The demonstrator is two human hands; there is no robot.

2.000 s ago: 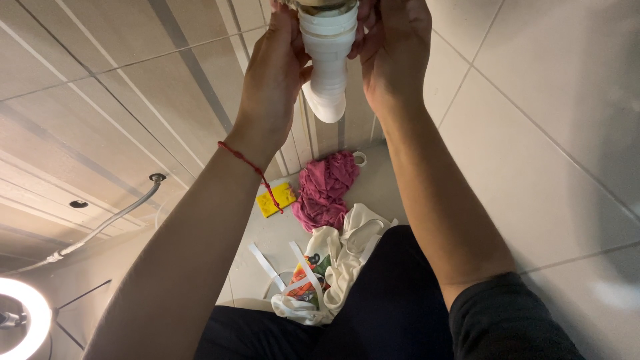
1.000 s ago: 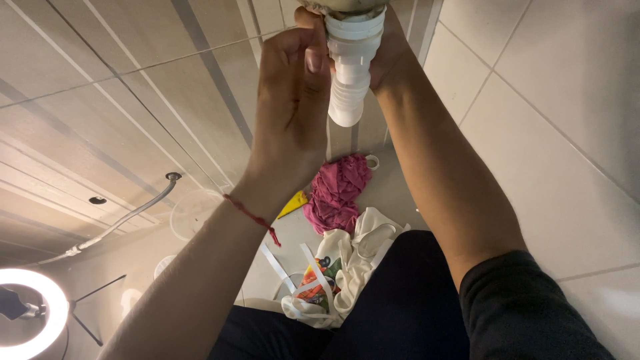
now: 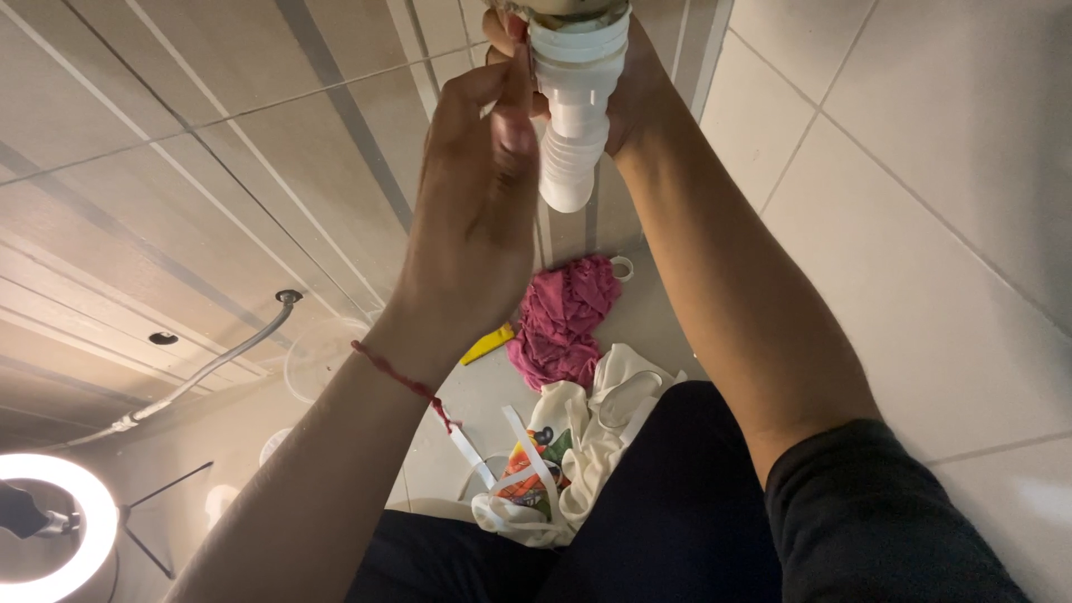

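A white plastic drain fitting with a corrugated flexible pipe (image 3: 578, 100) hangs from the underside of a basin (image 3: 569, 7) at the top of the view. My left hand (image 3: 486, 167), with a red string bracelet at its wrist, is raised at the left side of the fitting, its fingers near the upper collar; whether they grip it is unclear. Behind the fitting and to its right is my right hand (image 3: 636, 92), its fingers mostly hidden by the white plastic. Some fingertips show between the pipe and my left hand.
On the floor lie a crumpled pink cloth (image 3: 561, 322), a white ring (image 3: 621, 268), a yellow object (image 3: 487, 343) and a white cloth bag (image 3: 578, 444) with a colourful print. A braided hose (image 3: 226, 356) leaves the tiled wall. A lit ring light (image 3: 105, 536) stands at lower left.
My left hand has shifted from the upper side of the fitting to a more upright pose beside it. The yellow object is now largely covered by my left arm.
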